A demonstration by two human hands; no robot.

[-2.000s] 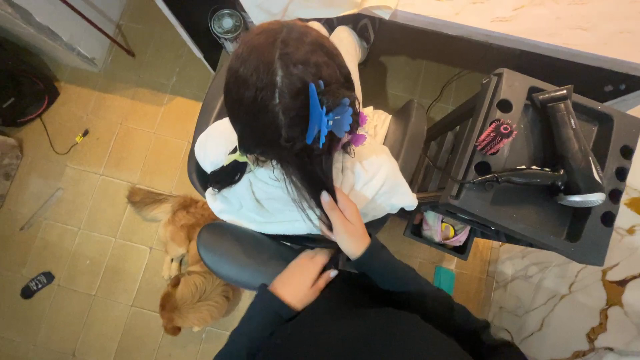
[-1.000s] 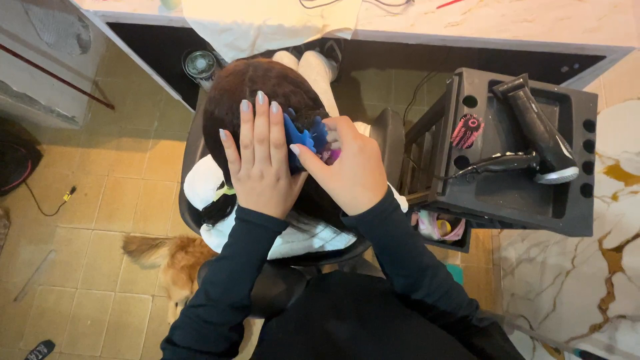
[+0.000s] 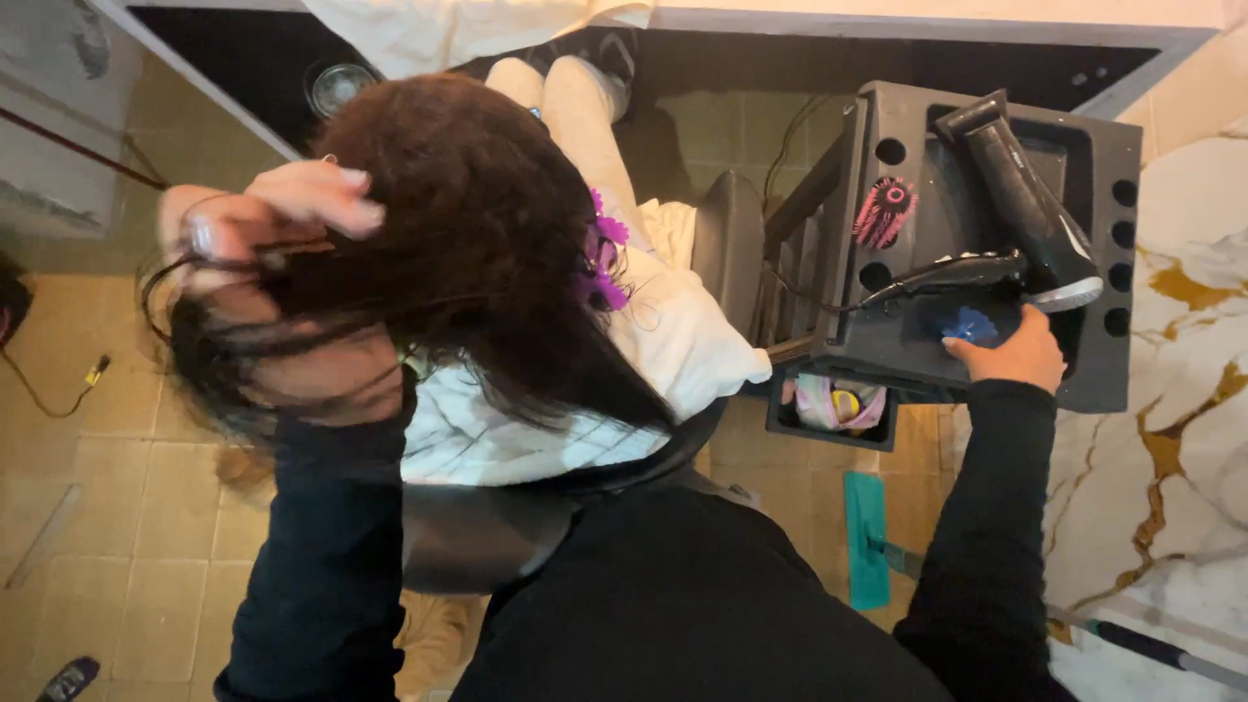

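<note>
A seated person's dark hair (image 3: 458, 214) fills the centre left of the head view. My left hand (image 3: 292, 283) is closed around a lifted section of it, slightly blurred. Purple hair clips (image 3: 606, 253) hold the hair on the right side of the head, and a white towel (image 3: 546, 444) lies over the shoulders. Over the black trolley tray (image 3: 916, 341), my right hand (image 3: 1019, 356) touches a blue claw clip (image 3: 967, 330); whether the fingers still grip it I cannot tell. Beside it lie a black hair dryer (image 3: 1033, 205) and a pink and black round brush (image 3: 885, 212).
An open drawer (image 3: 834, 409) with small items juts below the trolley. A green floor tool (image 3: 866, 541) with a pole stands near my right arm. A dog (image 3: 439, 639) lies partly hidden under the chair (image 3: 478, 536). A counter edge (image 3: 877, 21) runs across the top.
The blue clip was in the hair and is now at the trolley tray under my right hand. My left hand has moved left from flat on the head to holding hair out.
</note>
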